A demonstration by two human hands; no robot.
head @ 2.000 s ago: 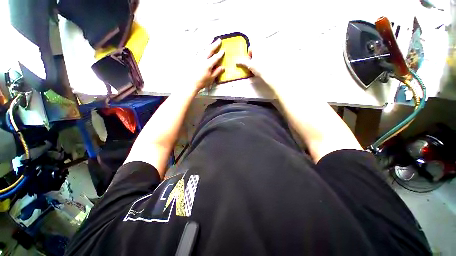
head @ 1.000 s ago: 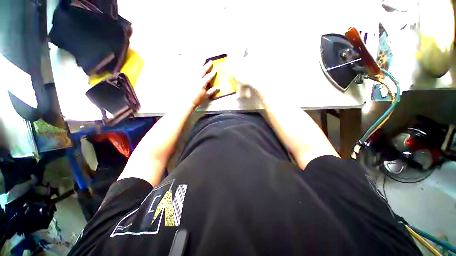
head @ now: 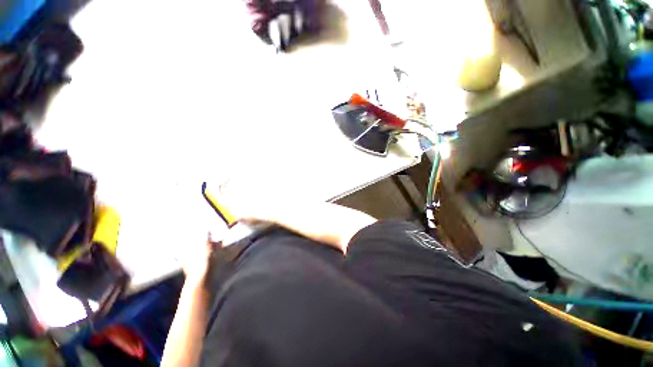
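The yellow template (head: 220, 205) with a dark cloth edge shows as a narrow slanted strip on the white table (head: 215, 122), near its front edge. Most of the piece is washed out by glare. My right hand (head: 247, 215) is at its lower right end, overexposed, so its grip is unclear. My left hand (head: 205, 251) is blurred at the table edge, left of and below the strip; its fingers are lost in the glare. The iron (head: 361, 129), with a dark soleplate and orange-brown handle, lies to the right, away from both hands.
Dark cloth pieces (head: 43, 208) are heaped at the left, with a second yellow piece (head: 107, 229) under them. A maroon and white bundle (head: 283, 21) lies at the top. The iron's hose (head: 434, 179) hangs off the right edge. A fan (head: 526, 175) stands right.
The view has swung to the right and tilted, showing more of the right side and the far bundle. The yellow piece now shows only as a thin strip, and my left hand is lower beside it.
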